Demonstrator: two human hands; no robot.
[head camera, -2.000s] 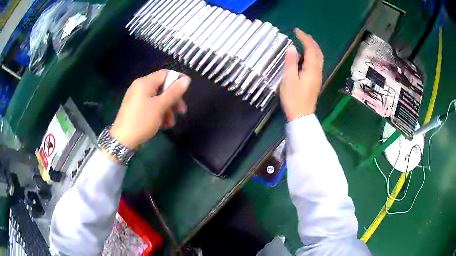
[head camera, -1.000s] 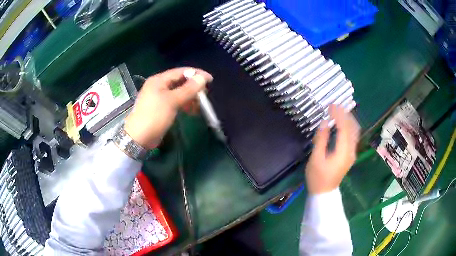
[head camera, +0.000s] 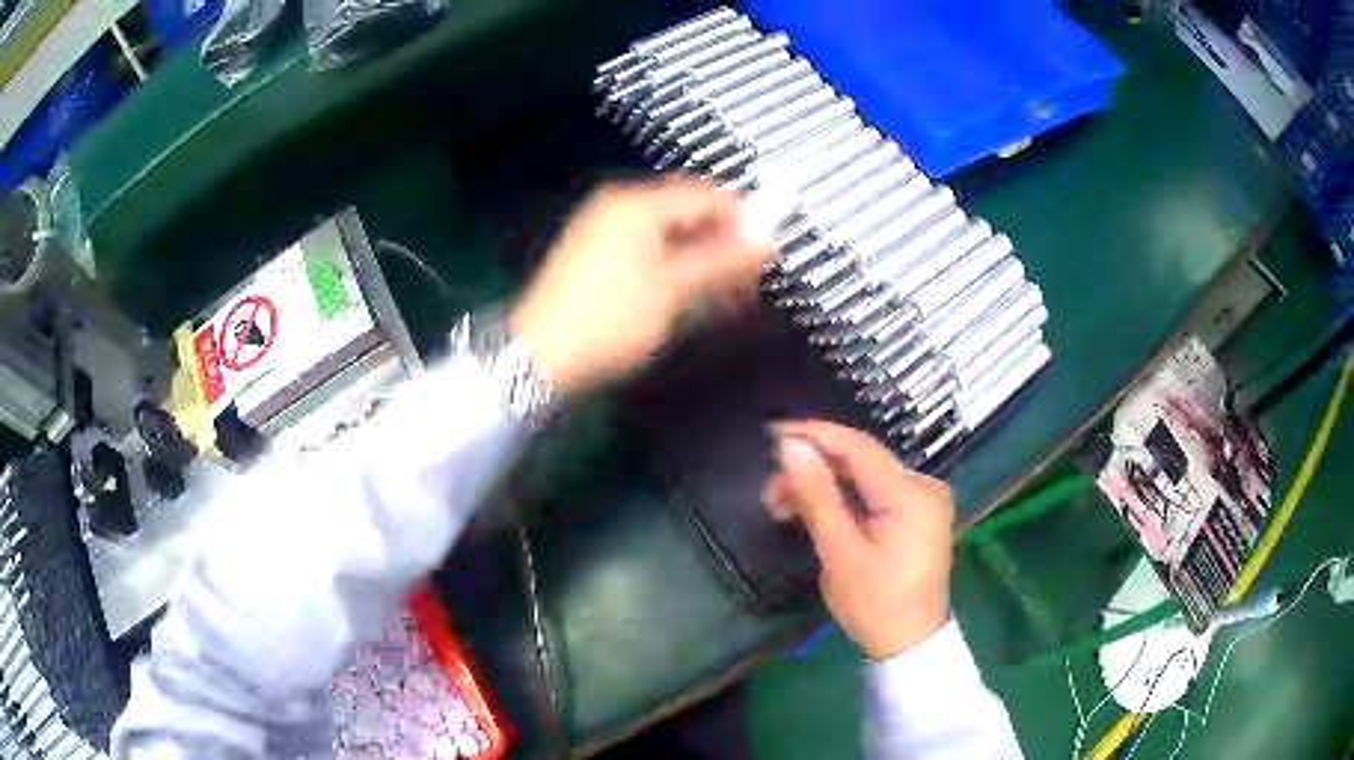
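A slanting row of silver tubes with thinner rods (head camera: 891, 208) lies on the black tray (head camera: 698, 401). My left hand (head camera: 631, 282), blurred, is over the tray at the row's near side. A blurred whitish piece (head camera: 765, 215) shows at its fingertips; whether it is a cap or a tube's end is unclear. My right hand (head camera: 869, 527) is over the tray's near end, below the row, with fingers curled and thumb near the index finger. I cannot tell whether it holds anything small.
A blue bin (head camera: 950, 74) stands beyond the row. At left are the metal press fixture with black blocks (head camera: 164, 460), a warning label (head camera: 267, 327) and another tube stack (head camera: 30, 639). A red bin of white pieces (head camera: 468, 683) is at the lower left. A stool-like green frame (head camera: 1025, 549) stands right.
My left hand has moved right, up to the tube row; the tube hanging from it a second ago no longer shows clearly. My right hand has moved left and down, away from the row's end.
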